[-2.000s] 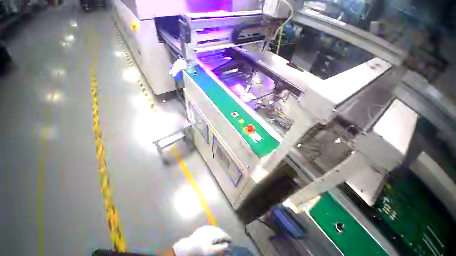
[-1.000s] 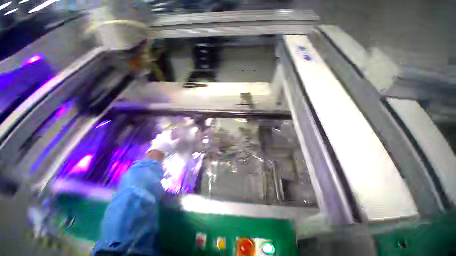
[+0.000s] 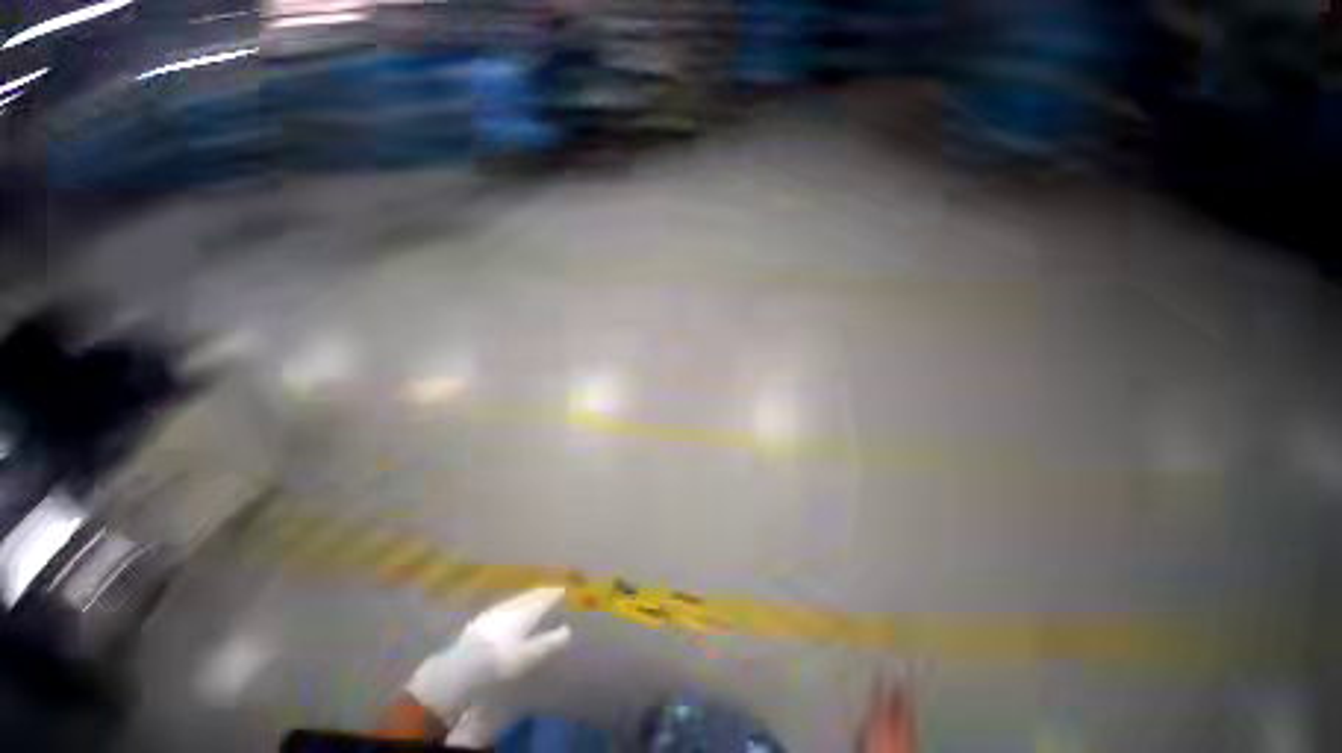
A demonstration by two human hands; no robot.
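The frame is strongly blurred. My left hand (image 3: 493, 647), in a white glove, is low and left of centre above the grey floor. Its fingers point right, the thumb apart from them, and nothing shows in it. My right hand (image 3: 889, 721) is bare and only a small blurred part shows at the bottom edge, right of centre. Whether it holds anything cannot be told.
A yellow-black tape line (image 3: 707, 609) crosses the glossy grey floor (image 3: 957, 353) just beyond my hands, with a thinner yellow line (image 3: 662, 430) farther off. Blurred dark and metallic equipment (image 3: 103, 559) stands at the left. Blurred blue shapes (image 3: 383, 111) line the back.
The view has swung from the purple-lit machine to the open floor. My blue-sleeved arm is no longer over the machine bed. The white-gloved hand shows again, with part of the bare one.
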